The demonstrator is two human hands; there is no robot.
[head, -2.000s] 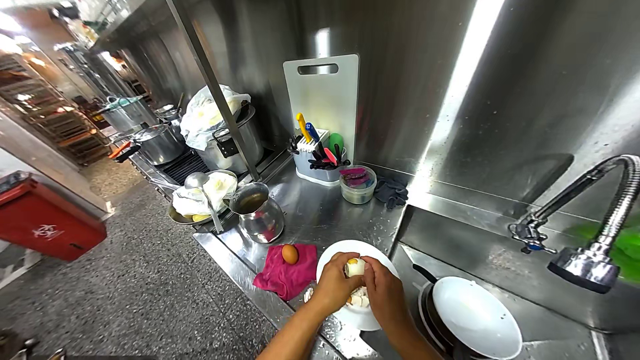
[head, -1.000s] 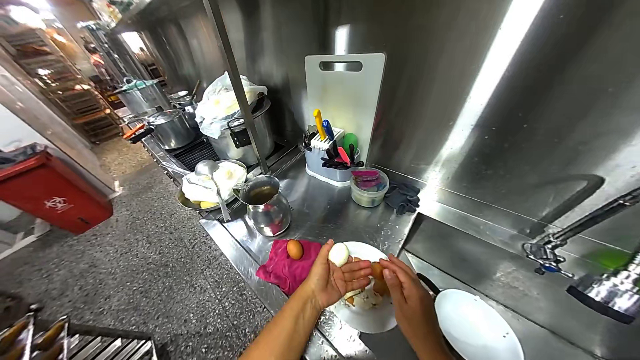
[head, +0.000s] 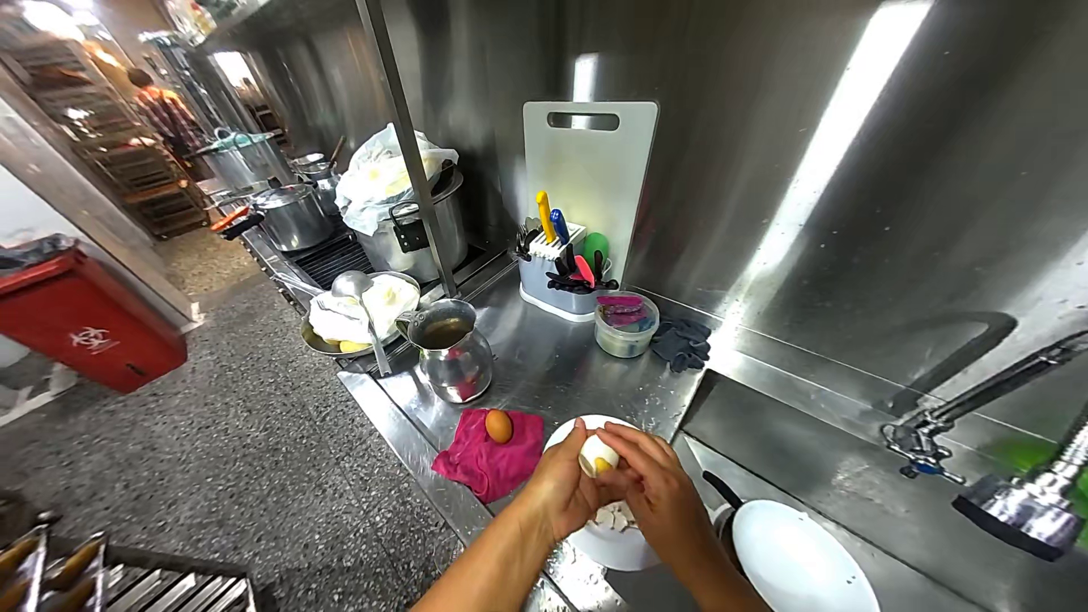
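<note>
My left hand (head: 565, 489) holds a peeled boiled egg (head: 597, 456), with a yellow patch showing on its lower side. The fingers of my right hand (head: 659, 489) touch the egg from the right. Both hands are over a white bowl (head: 614, 552) that has pieces of eggshell (head: 614, 516) in it. Left of the bowl, a brown egg in its shell (head: 499, 426) rests on a crumpled pink cloth (head: 489, 463) on the steel counter.
A metal pitcher (head: 456, 365) of liquid stands behind the cloth. Further back are a knife holder (head: 557, 272), a round plastic tub (head: 626, 325) and a dark cloth (head: 682, 342). Pans (head: 803, 557) lie in the sink at right, below a faucet (head: 926, 438). A person (head: 166, 110) is far off at left.
One second ago my hands were further apart, with the egg in my left palm; now they have come together around it. A person has come into view at the far left.
</note>
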